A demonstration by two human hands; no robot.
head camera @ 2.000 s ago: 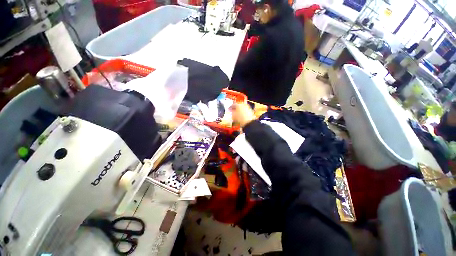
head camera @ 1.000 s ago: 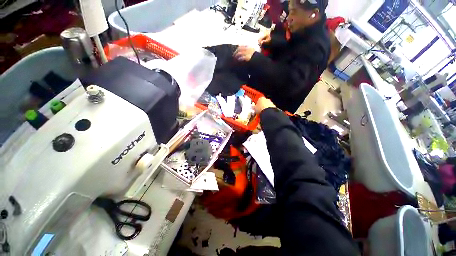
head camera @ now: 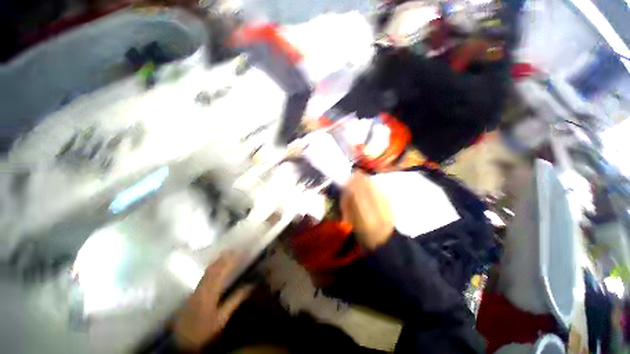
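Observation:
The frame is strongly blurred. My right hand (head camera: 366,211) is right of centre, its fingers at the edge of a white slip or thin stack, likely labels (head camera: 328,157), which it appears to grip. My left hand (head camera: 207,304) is low at the left, by the table's front edge, with fingers apart and nothing seen in it. The red-orange basket (head camera: 395,142) with white pieces inside lies just beyond my right hand. The white sewing machine (head camera: 117,269) fills the left side, smeared.
A white sheet (head camera: 418,204) lies on the dark cloth pile (head camera: 463,245) at right. Orange fabric (head camera: 321,245) hangs below my right hand. A person in black (head camera: 442,97) is beyond the basket. A grey tub (head camera: 556,242) stands far right.
My right hand has drawn back from the basket towards me, with a white piece at its fingers. My left hand has come into view. The camera view has swung and blurred.

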